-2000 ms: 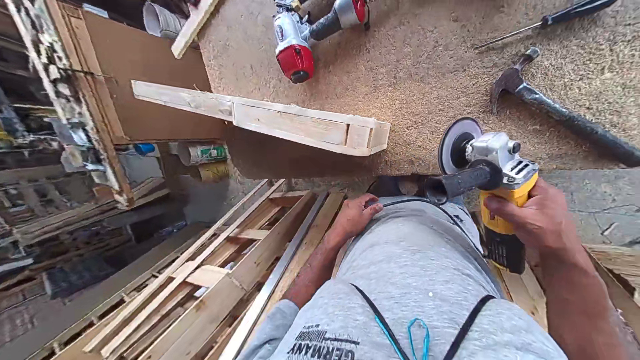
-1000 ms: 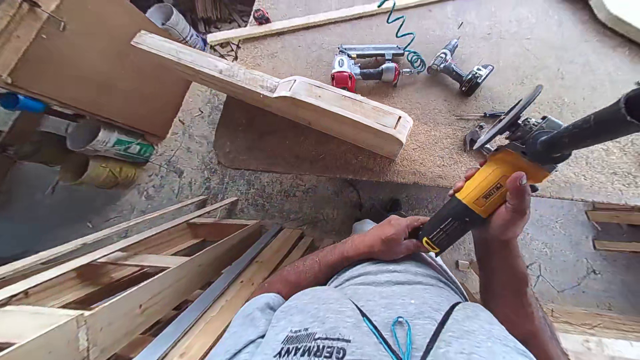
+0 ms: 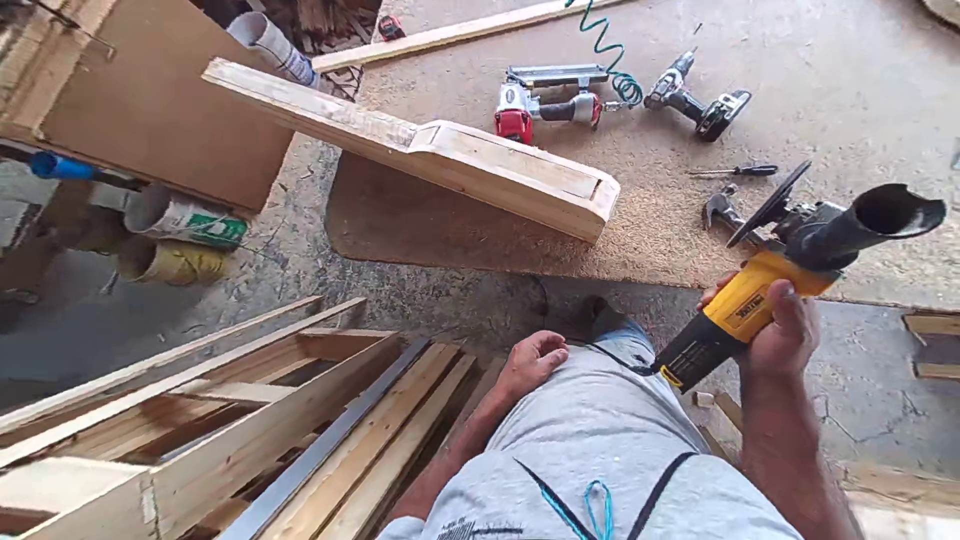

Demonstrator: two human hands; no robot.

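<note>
My right hand (image 3: 784,330) grips the yellow and black body of an angle grinder (image 3: 757,296), whose disc stands nearly edge-on over the table edge. A black tube sticks out from the grinder's head to the right. My left hand (image 3: 534,364) rests at the front of my grey shirt with its fingers curled, and no object shows in it. Ahead of it, a shaped wooden piece (image 3: 502,169) with a thicker, rounded end lies across the table corner, its narrow end jutting past the edge.
On the sawdust-strewn table (image 3: 420,225) lie a pneumatic nailer (image 3: 555,105) with a coiled green hose, a cordless drill (image 3: 694,97), a screwdriver (image 3: 739,171) and a claw hammer (image 3: 724,208). Wooden frames and boards (image 3: 375,442) stand at lower left. Buckets (image 3: 184,217) sit on the floor beyond.
My left hand, near the grinder's rear end one second ago, has moved left away from it. The grinder stays in my right hand, turned from its pose two seconds ago.
</note>
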